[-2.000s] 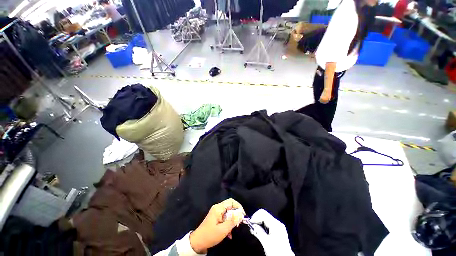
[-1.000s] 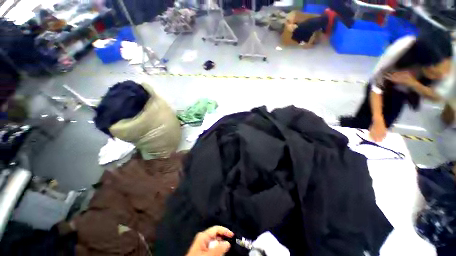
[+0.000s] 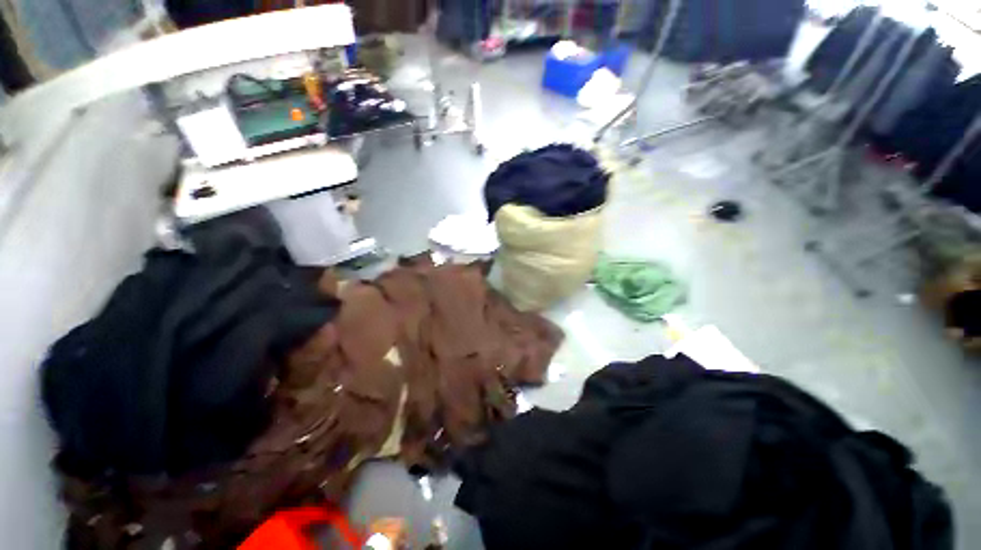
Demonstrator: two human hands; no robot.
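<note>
The black garment heap [image 3: 710, 462] lies at the bottom right, its lower part cut off by the picture's edge. A small blurred skin-toned and white patch shows at the bottom edge, left of the heap; I cannot tell if it is part of my left hand. My right hand is not in view. No tool can be made out. An orange-red object [image 3: 301, 531] is cut off by the bottom edge.
Brown garments [image 3: 430, 312] spread across the left and middle, with another black heap [image 3: 183, 344] on them. Behind are a khaki sack [image 3: 549, 252] with navy cloth, green cloth [image 3: 640, 288], a white-topped workstation [image 3: 269, 177], a blue bin [image 3: 581, 70] and metal racks.
The view has swung left, so the black heap and sack sit further right. Both hands at the black cloth have dropped out of clear view. The coworker and hanger are out of the picture.
</note>
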